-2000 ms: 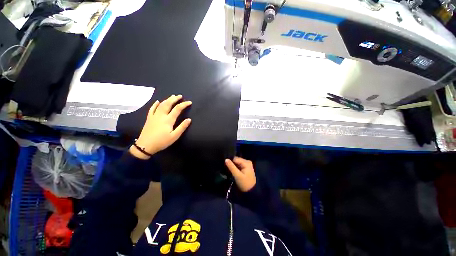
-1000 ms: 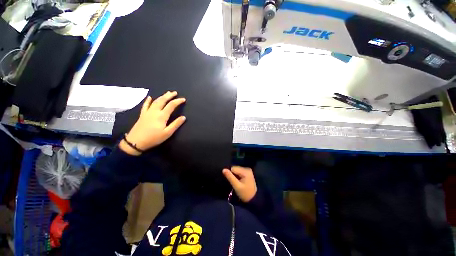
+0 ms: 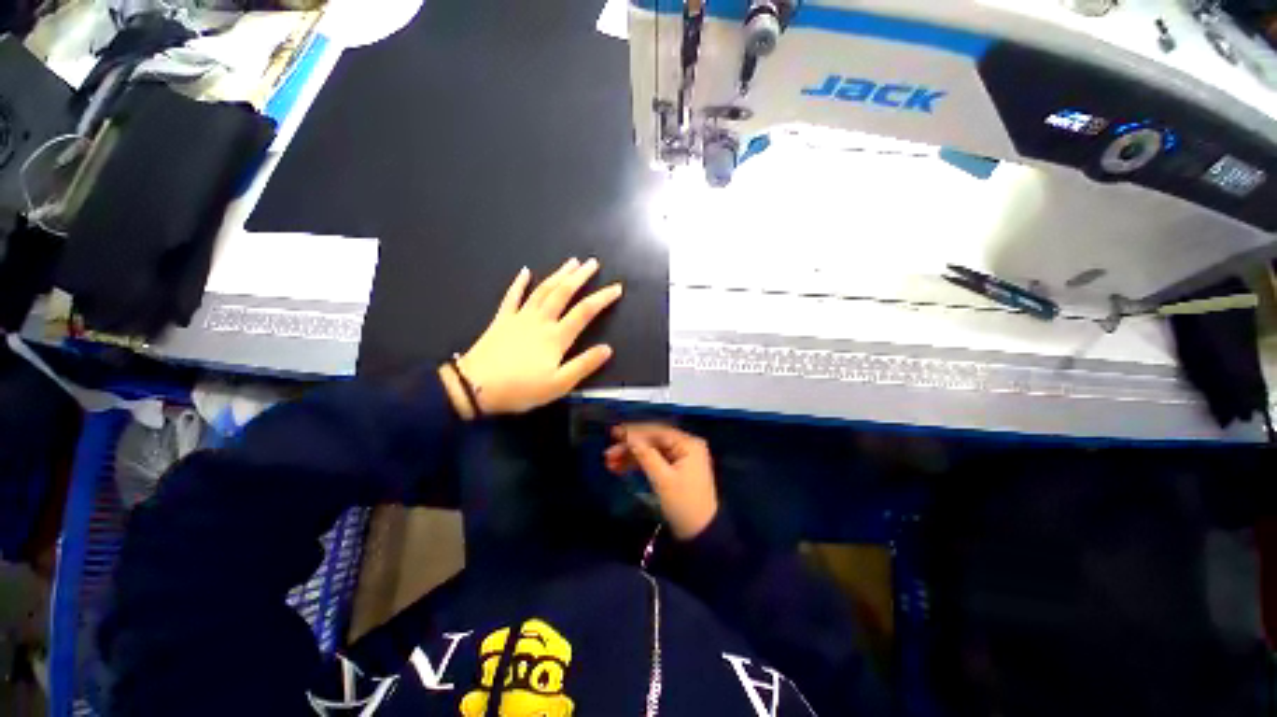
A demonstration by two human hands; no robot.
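Note:
A large black fabric panel [image 3: 476, 154] lies flat on the white table, its right edge running under the lit presser foot and needle [image 3: 678, 147]. Its near edge lies close to the table's front edge. My left hand [image 3: 539, 343] lies flat on the panel, palm down, fingers spread, holding nothing in its fingers. My right hand [image 3: 672, 469] is just below the table edge, off the panel, with fingers curled and thumb near the fingertips. Whether it holds something small cannot be told. The white sewing machine [image 3: 875, 91] stands right of the panel.
Teal-and-black thread snips [image 3: 1003, 291] lie right of the needle. A folded black bundle [image 3: 161, 203] is at the far left. A small black cloth [image 3: 1216, 350] hangs at the table's right end. A blue plastic basket [image 3: 87, 560] is at lower left; dark fabric [image 3: 1092, 574] is at lower right.
The panel has moved away from me, and its near edge now lies on the table. My left hand has moved right across it. My right hand has come off the panel's edge.

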